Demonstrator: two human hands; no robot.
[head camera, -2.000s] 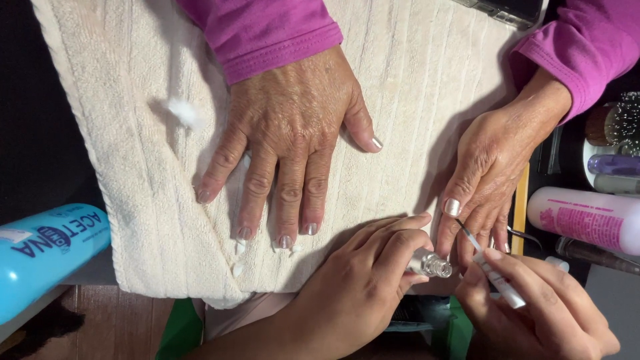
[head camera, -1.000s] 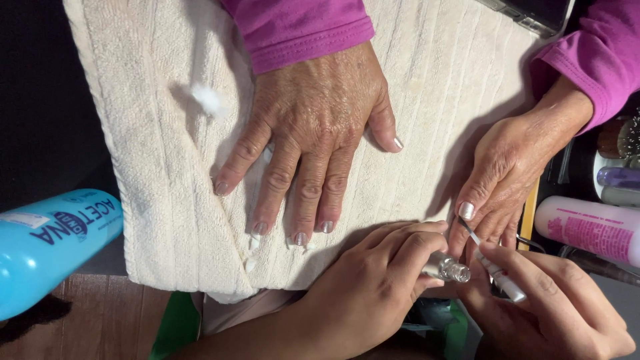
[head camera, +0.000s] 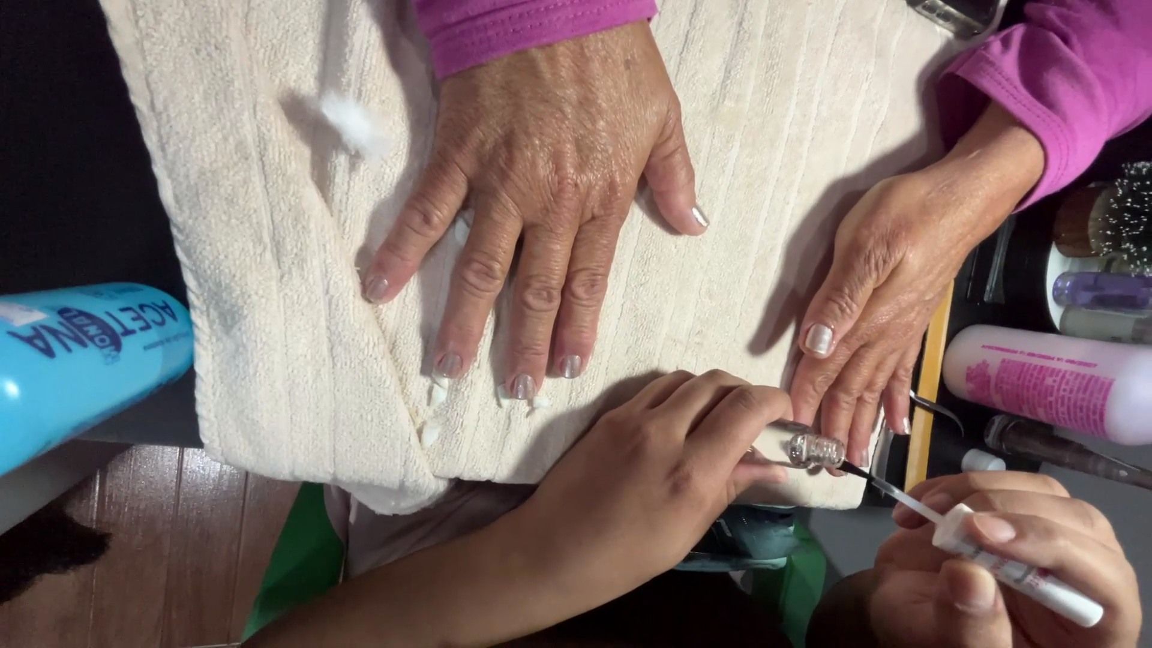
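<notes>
My left hand (head camera: 643, 459) holds a small glass nail polish bottle (head camera: 801, 447), tilted, its neck pointing right. In my right hand (head camera: 1017, 558) is the white cap of a nail polish brush (head camera: 900, 497); its dark bristle tip is at the bottle's mouth. Another person's hand (head camera: 549, 171) lies flat, fingers spread, on a cream towel (head camera: 270, 270), its nails shiny. That person's other hand (head camera: 873, 270) rests at the towel's right edge, just above the bottle, with a pearly thumbnail.
A blue acetone bottle (head camera: 90, 360) is at the left. Cotton bits (head camera: 353, 124) lie on the towel. At the right are a pink-lettered white bottle (head camera: 1048, 382), a bristle brush (head camera: 1125, 216), a purple bottle (head camera: 1102, 290) and a dark slender tool (head camera: 1062, 450).
My right hand has moved the polish brush away from the other person's thumbnail, down to the mouth of the bottle. My left hand still holds the bottle.
</notes>
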